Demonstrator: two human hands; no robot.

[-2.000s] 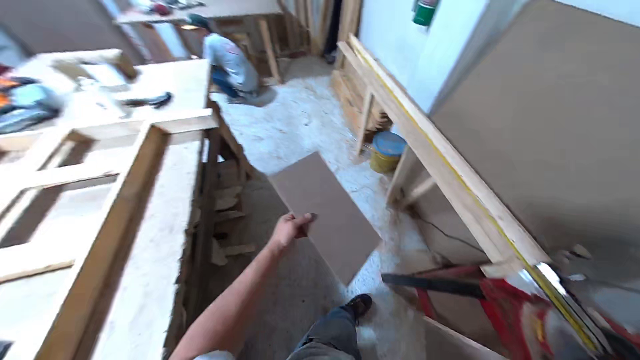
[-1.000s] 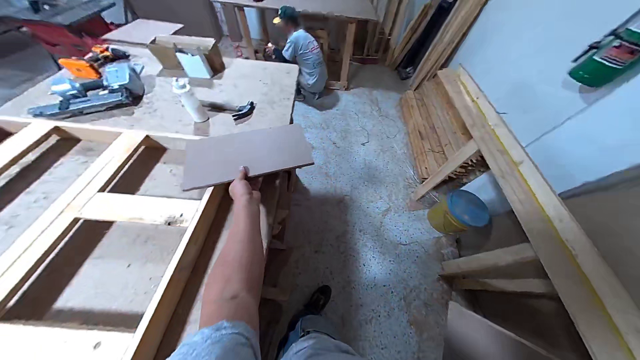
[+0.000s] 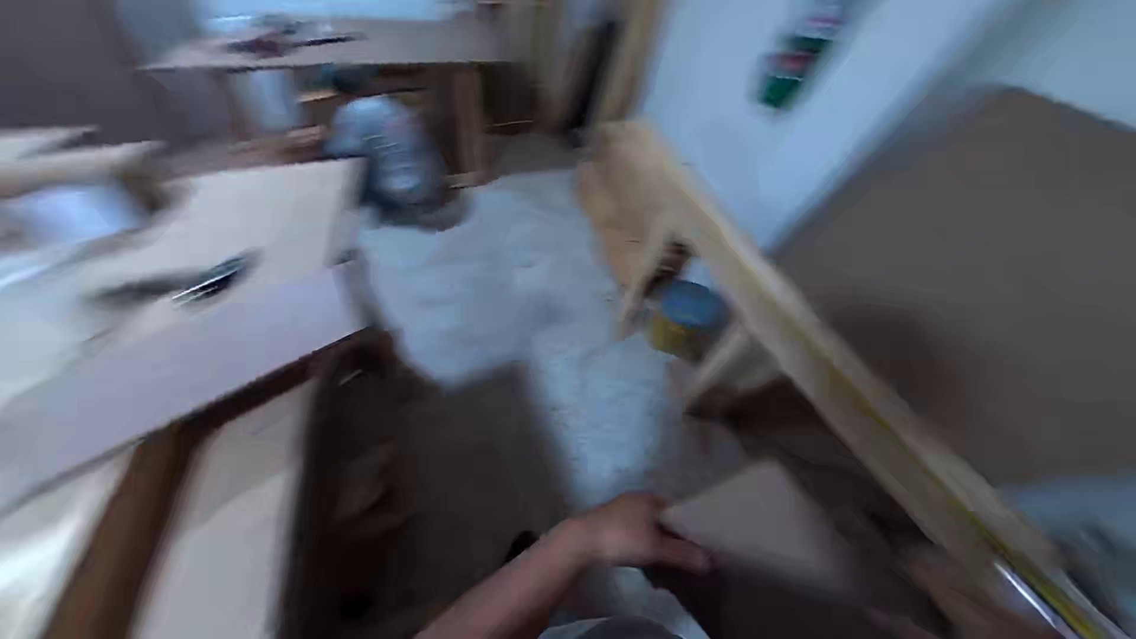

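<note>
At the lower middle, my left hand (image 3: 643, 537) reaches to the right and grips the near left edge of a thin flat board (image 3: 763, 524); blur hides the exact placing of the fingers. The lower part of this board is in shadow and runs out at the bottom edge. A second thin board (image 3: 195, 364) lies flat at the left, across the wooden frame (image 3: 222, 506) and the worktable. Just beyond it is a dark hand tool (image 3: 211, 279), blurred. My right hand is not in view.
A long wooden beam (image 3: 799, 346) on angled legs runs along the right, with a yellow bucket with a blue top (image 3: 688, 315) beneath it. A large brown panel (image 3: 994, 293) leans behind. Another person (image 3: 386, 151) crouches by the far table (image 3: 355, 44).
The board my left hand held over the frame one second ago now lies on it, let go. My left hand has moved right, to another board. The view has swung right.
</note>
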